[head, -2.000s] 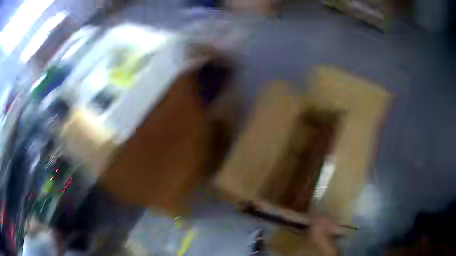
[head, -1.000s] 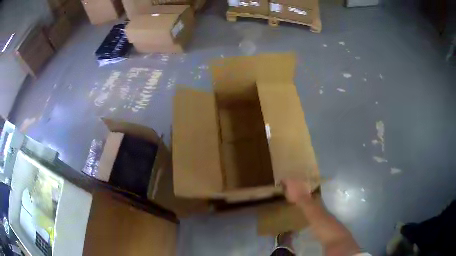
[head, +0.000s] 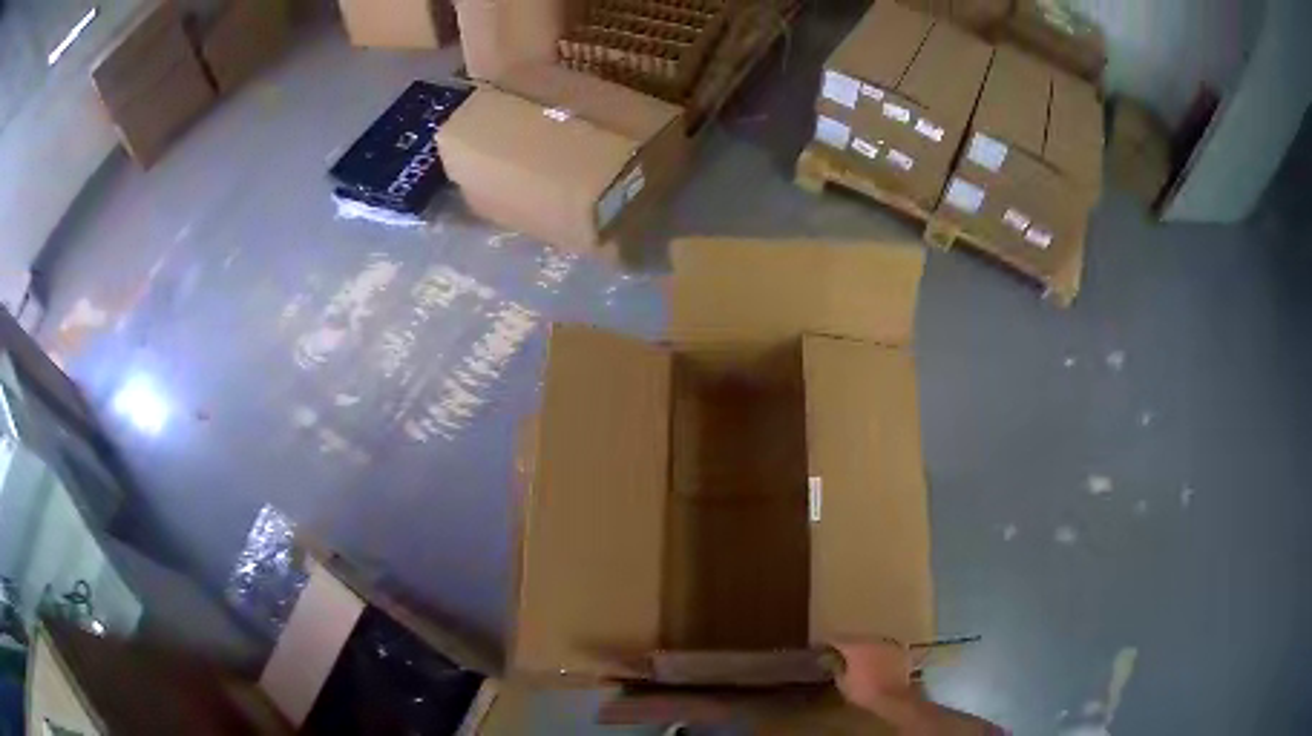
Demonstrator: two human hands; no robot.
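A large open corrugated carton (head: pixel 866 431) is in front of me with its flaps spread out. Its inside looks empty, and a small white label sits on the right flap. My right hand (head: pixel 881 682) grips the near edge of the carton at its right corner. The hand is partly cut off by the bottom edge of the picture. My left hand is not in view.
Closed cartons (head: pixel 921 108) stand on a wooden pallet at the back right. A closed carton (head: pixel 540 161) and black trays (head: pixel 399 144) are at the back left, a divider (head: pixel 633 40) behind. An open carton with dark content (head: pixel 377 676) is at the lower left.
The view has moved forward over the floor with the open carton. The pallet and back cartons appear nearer, and the lower left carton has slipped toward the bottom edge. My right hand still grips the carton.
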